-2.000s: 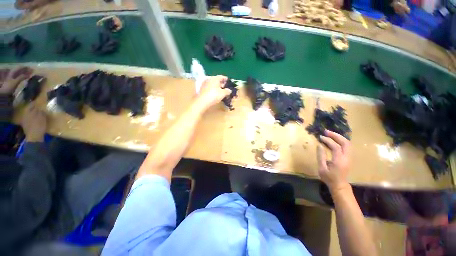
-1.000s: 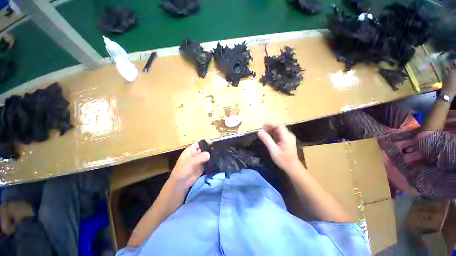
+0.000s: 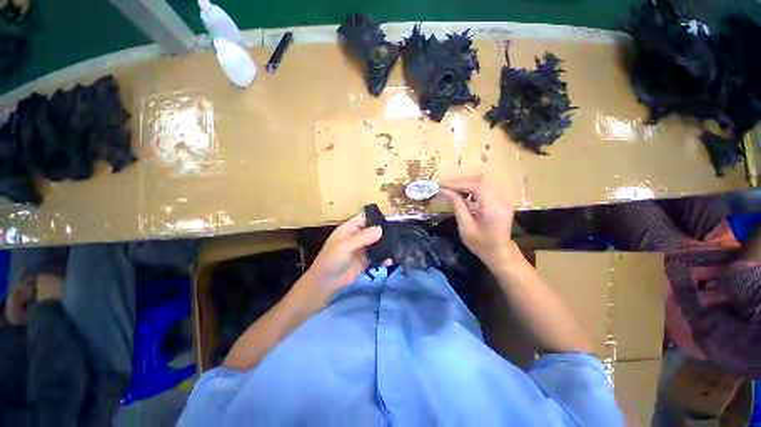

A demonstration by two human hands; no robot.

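My left hand [image 3: 340, 257] holds a black spiky part [image 3: 409, 248] at the bench's front edge, just above my lap. My right hand [image 3: 484, 218] is at the right side of the small white glue dish [image 3: 421, 190], thumb and fingertips pinched close together. Whether something thin is between them is too small to tell. The dish sits on stained cardboard. Three more black parts lie behind it: a narrow one [image 3: 367, 52], one with a ringed socket [image 3: 440, 73] and a jagged one [image 3: 534, 104].
A white squeeze bottle [image 3: 229, 46] and a short black bar [image 3: 280, 52] lie at the far edge. Black parts are heaped at right [image 3: 697, 62] and rowed at left [image 3: 71, 133]. A grey post [image 3: 158, 23] stands behind. Cardboard boxes [image 3: 576, 292] and seated people flank me.
My right hand has moved from beside the held part up to the dish. The black part stays in my left hand. The view has shifted, so the bench items appear farther right and higher.
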